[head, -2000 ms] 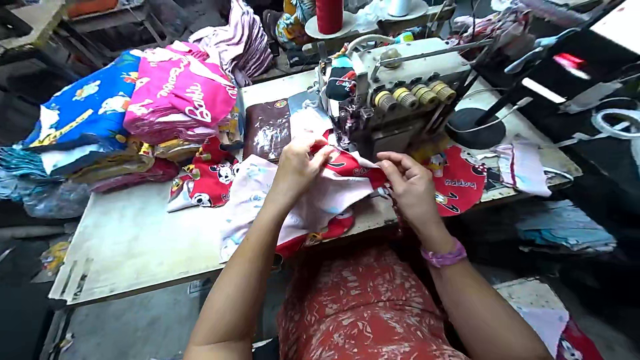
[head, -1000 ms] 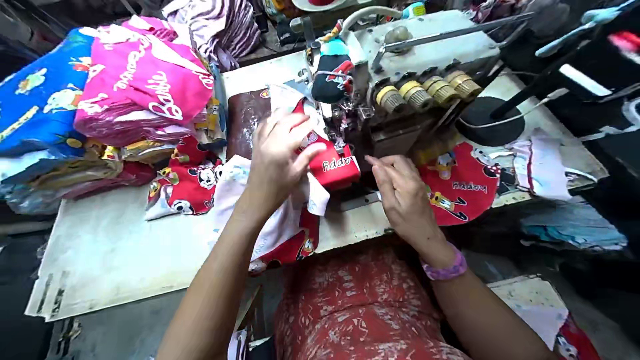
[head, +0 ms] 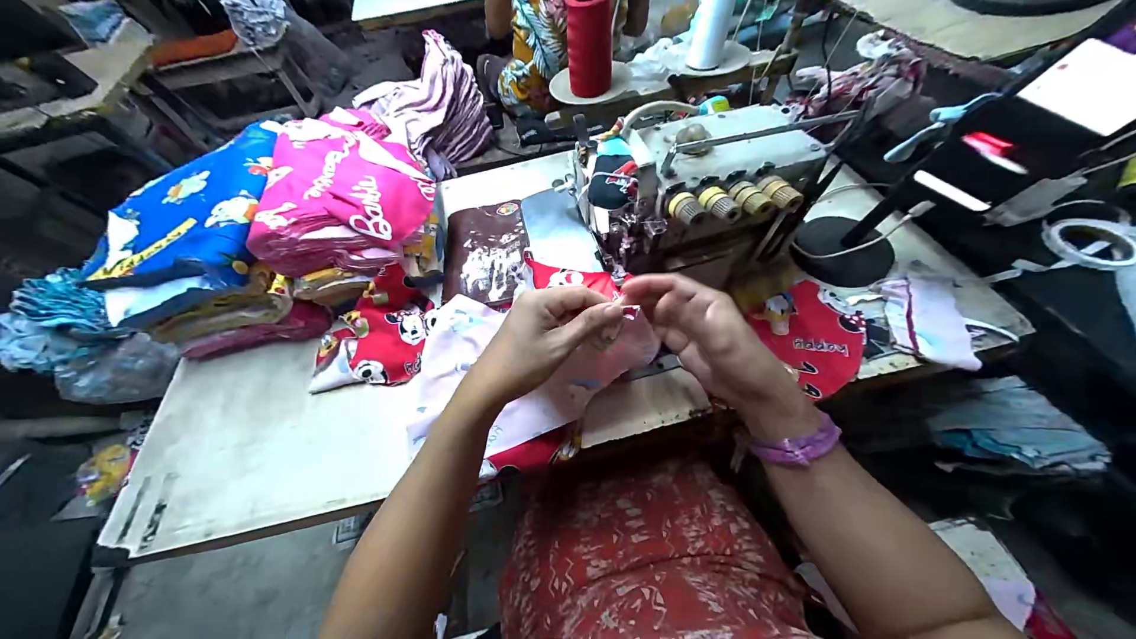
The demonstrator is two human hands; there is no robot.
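My left hand (head: 555,333) pinches the edge of a red and white printed fabric piece (head: 568,275) between thumb and fingertips, just in front of the needle area of an overlock sewing machine (head: 710,191). Close beside it, my right hand (head: 710,337) has its fingers bent at the same edge; whether they grip it cannot be told. Pale printed fabric (head: 461,355) hangs below my left hand and spreads over the table. A purple band is round my right wrist. Another red printed piece (head: 821,342) lies on the table right of my right hand.
Folded pink fabric (head: 342,195) and blue fabric (head: 186,209) are stacked at the left of the sewing table (head: 257,453). Red (head: 589,44) and white (head: 710,35) thread cones stand behind the machine. A black round base (head: 841,253) stands at the right. Part of another person (head: 532,44) shows behind.
Both hands have come together at the fabric edge; one second ago they were apart. The red part with lettering that lay between them then is now largely hidden behind the hands.
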